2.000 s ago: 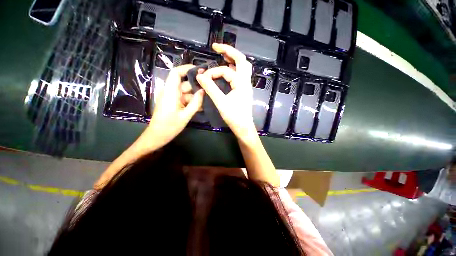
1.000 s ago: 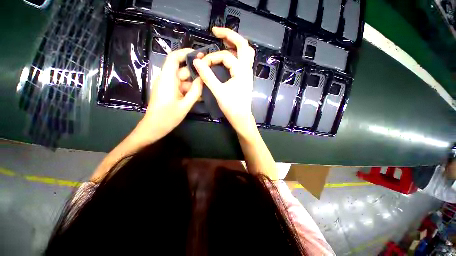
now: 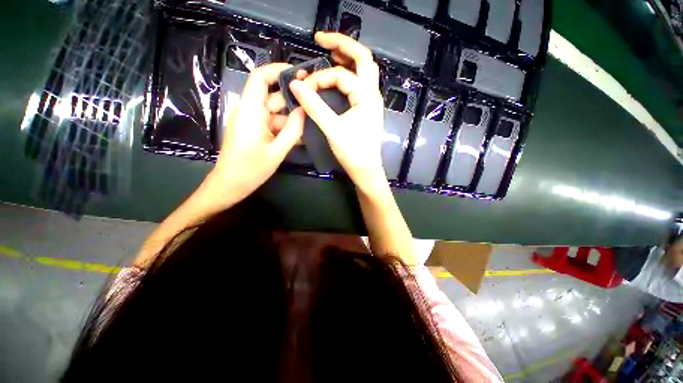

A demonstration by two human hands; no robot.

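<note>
A dark phone case (image 3: 320, 146) is held above the near row of the blister tray, its camera-opening end up. My left hand (image 3: 256, 135) grips the case at its left edge. My right hand (image 3: 346, 112) is at the case's right side, thumb and index fingertips pinched together at the camera opening. Whether a small piece is between those fingertips is hidden. The black blister tray (image 3: 150, 142) lies under both hands, with grey cases in many pockets. Its near-left pocket (image 3: 184, 90) is glossy black and holds no case.
A stack of gridded adhesive sheets (image 3: 90, 112) lies left of the tray on the green bench (image 3: 584, 157). Below the bench edge are a brown cardboard box (image 3: 460, 263) and a red stool (image 3: 573, 262). Part of another person (image 3: 659, 271) shows at the far right.
The view has shifted, so the tray and sheets sit slightly higher and further left. The case's camera opening shows more clearly between my fingers. The smartphone at upper left has left the view.
</note>
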